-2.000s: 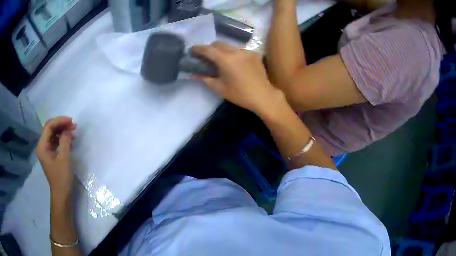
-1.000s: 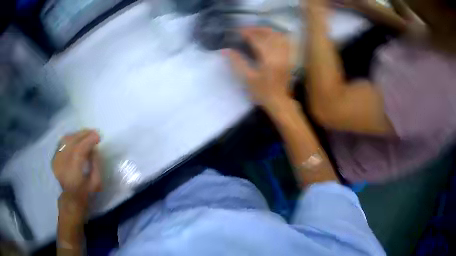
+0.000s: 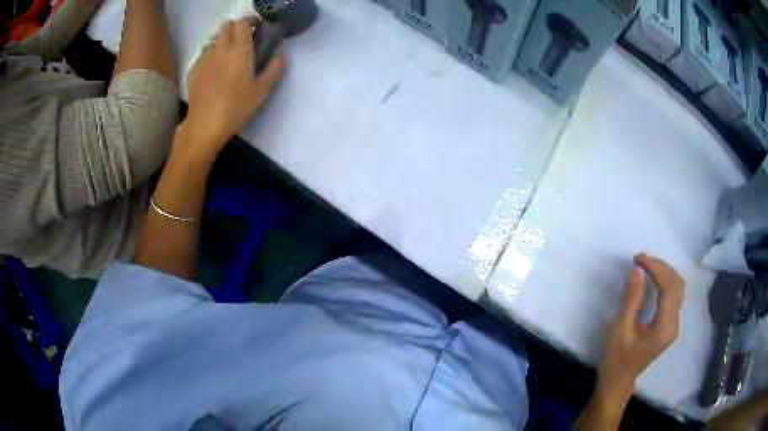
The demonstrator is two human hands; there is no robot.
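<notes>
A dark grey handheld fan (image 3: 290, 15) is at the top left, at the table's far left part. My left hand (image 3: 221, 88) is closed around its handle, with the fingers partly hiding it; a grilled round end shows at the picture's top edge. Whether a second fan lies there I cannot tell. My right hand (image 3: 647, 324) is over the right part of the table, thumb and fingers apart, holding nothing. More dark grey fans (image 3: 722, 337) lie at the right edge, beyond my right hand.
White foam (image 3: 404, 143) covers the table, with shiny tape (image 3: 515, 252) across a seam. Grey retail boxes (image 3: 560, 50) stand at the far edge, more boxes (image 3: 701, 50) behind at the right. A person's beige sleeve (image 3: 139, 114) is close on the left. A whitish crumpled piece (image 3: 726, 251) lies right.
The view has swung to the left. My right hand has let go of the grey fan it held and is empty. My left hand, empty before, has reached out left and closed on a fan.
</notes>
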